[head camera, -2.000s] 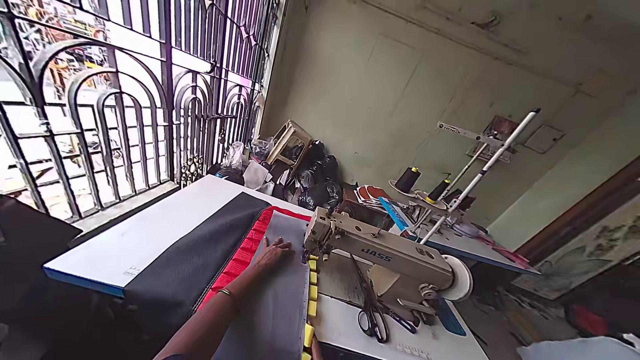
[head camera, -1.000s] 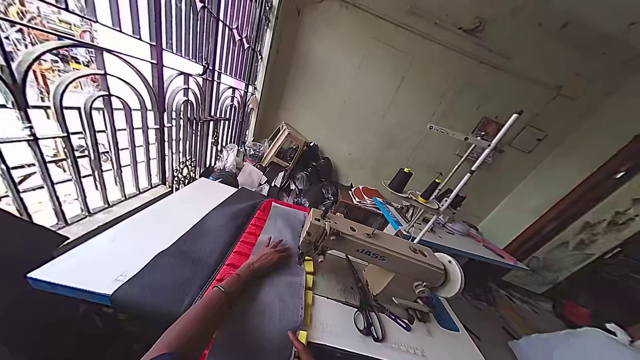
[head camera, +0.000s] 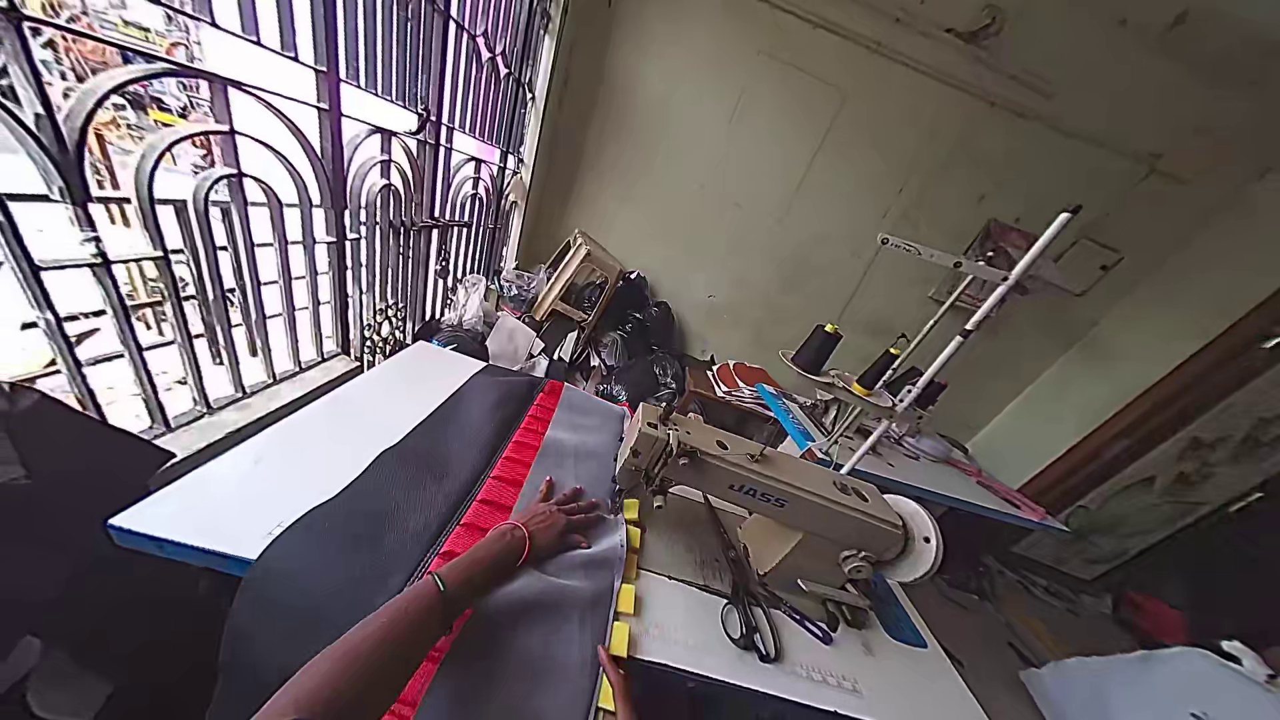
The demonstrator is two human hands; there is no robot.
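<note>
My left hand (head camera: 560, 522) lies flat, fingers spread, on a grey fabric panel (head camera: 540, 610) with a red pleated strip (head camera: 500, 490) along its left side. Black material (head camera: 400, 490) spreads beyond the strip. Yellow tabs (head camera: 626, 598) line the panel's right edge, which runs up to the needle end of a beige Jass sewing machine (head camera: 780, 485). At the bottom, my right hand (head camera: 617, 684) touches that edge beside the lower tabs; only part of it shows, and its grip is hidden.
Black-handled scissors (head camera: 750, 628) and a purple-handled tool (head camera: 806, 622) lie by the machine on the white table (head camera: 300, 450). Thread cones (head camera: 817, 350) stand behind it. Black plastic bags (head camera: 640, 345) and a stool (head camera: 578, 280) are at the wall, a metal grille (head camera: 240, 230) at left.
My right hand, hardly visible two seconds ago, shows at the panel's right edge. My left hand stays flat on the grey panel.
</note>
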